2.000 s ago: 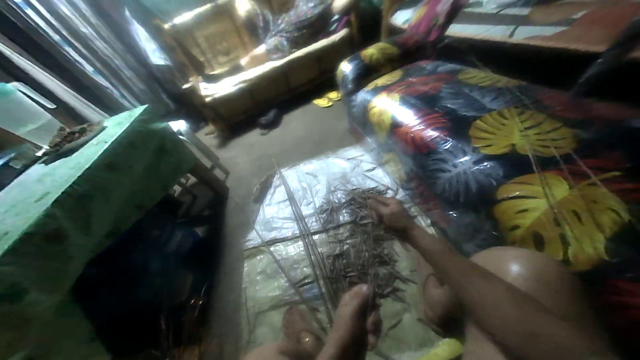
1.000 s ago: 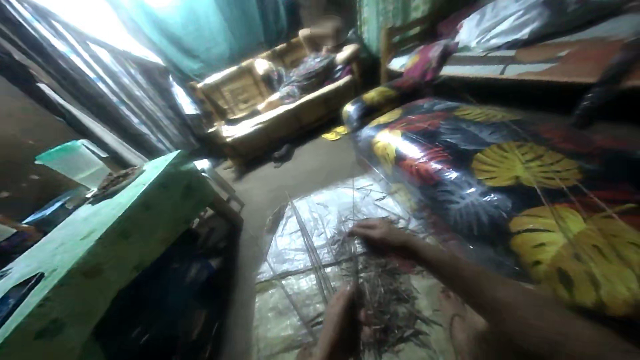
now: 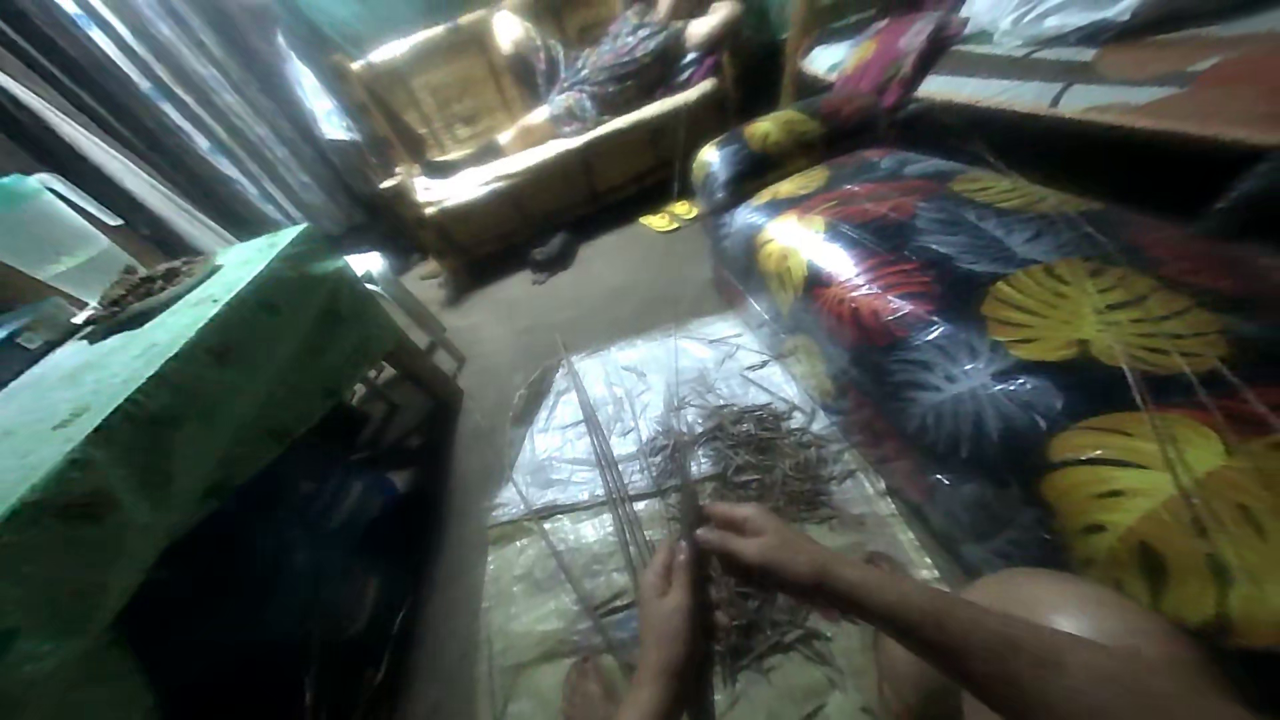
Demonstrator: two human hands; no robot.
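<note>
My left hand (image 3: 668,610) is closed around a thin, dark strip or stalk (image 3: 692,540) that stands lengthwise at the bottom middle. My right hand (image 3: 750,540) touches the same strip just above, its fingers bent against it; blur hides the exact grip. Beneath both hands a plastic sheet or sack (image 3: 560,560) covers the floor. A heap of short, dry brown scraps (image 3: 765,450) lies on it, beyond and to the right of the hands. Several long, thin sticks (image 3: 603,450) lie to the left of them.
A table with a green cloth (image 3: 180,350) stands at left. A plastic-wrapped cushion or mattress with leaf print (image 3: 900,270) fills the right. Farther back, a person (image 3: 625,65) is on a wooden bench (image 3: 580,150), with yellow slippers (image 3: 668,216) on the floor before it.
My right hand has come from over the scraps toward my left hand and is now at the strip beside it. The view has shifted somewhat.
</note>
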